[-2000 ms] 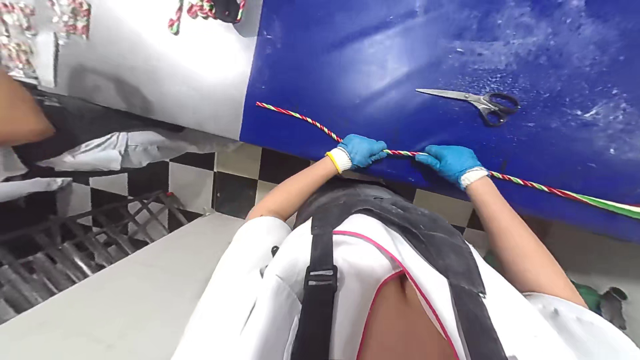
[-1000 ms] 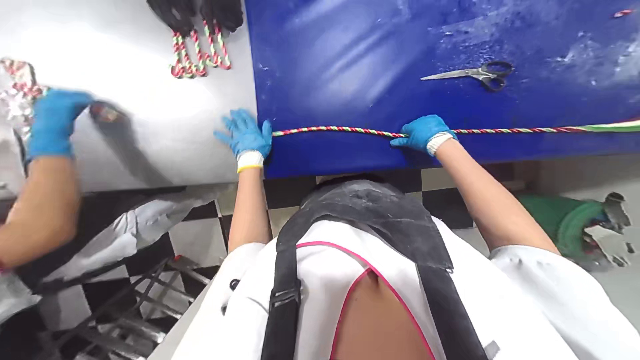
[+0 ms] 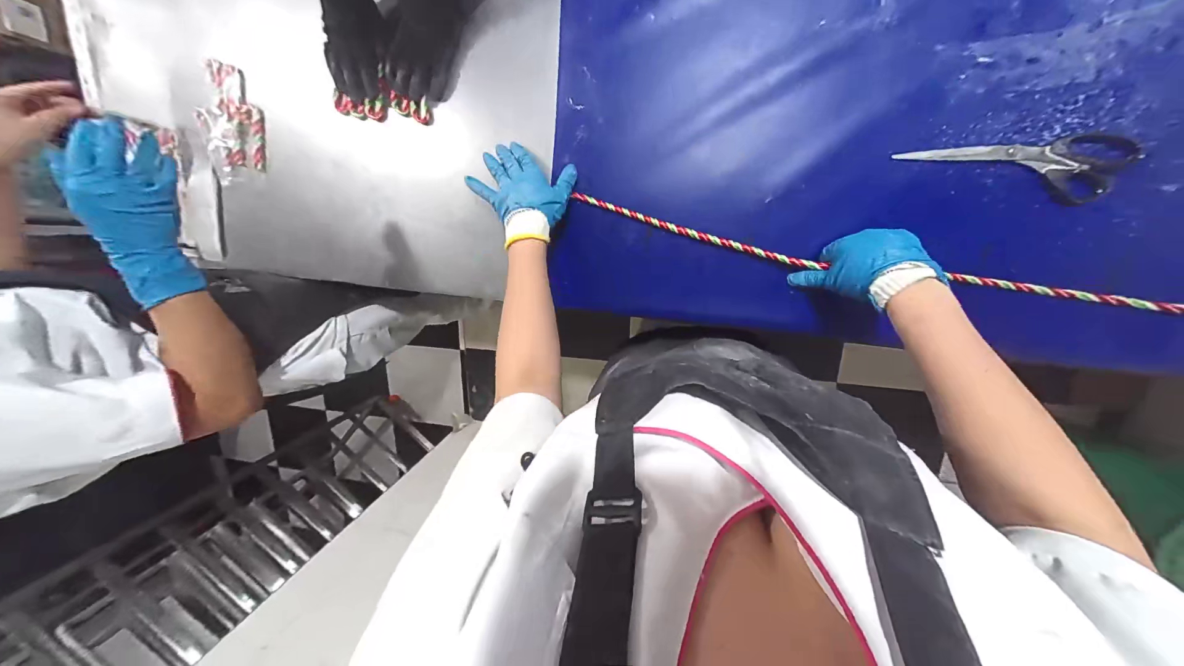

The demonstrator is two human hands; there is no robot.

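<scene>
A thin rope of twisted red, green and white candy (image 3: pixel 694 233) runs across the blue table surface (image 3: pixel 721 111). My left hand (image 3: pixel 525 188), in a blue glove over a white one, lies with fingers spread at the seam of the metal and blue surfaces; its thumb is at the rope's left end. My right hand (image 3: pixel 872 264), gloved the same way, rests over the rope, fingers together and pointing left; how firmly it holds the rope is hidden. Beyond my right hand the rope runs on to the right edge of view. Scissors (image 3: pixel 1041 159) with black handles lie above it, blades to the left.
Black-gloved hands of another person (image 3: pixel 393 51) hold several small twisted candy pieces on the metal table (image 3: pixel 305 213). Wrapped candies (image 3: pixel 236 125) lie left of them. A co-worker's blue-gloved hand (image 3: pixel 125 199) is at the far left. A metal rack (image 3: pixel 240 527) stands below.
Since two seconds ago my left hand has moved left off the rope's middle to its end, its fingers now spread. The black-gloved hands have come down over the candy pieces.
</scene>
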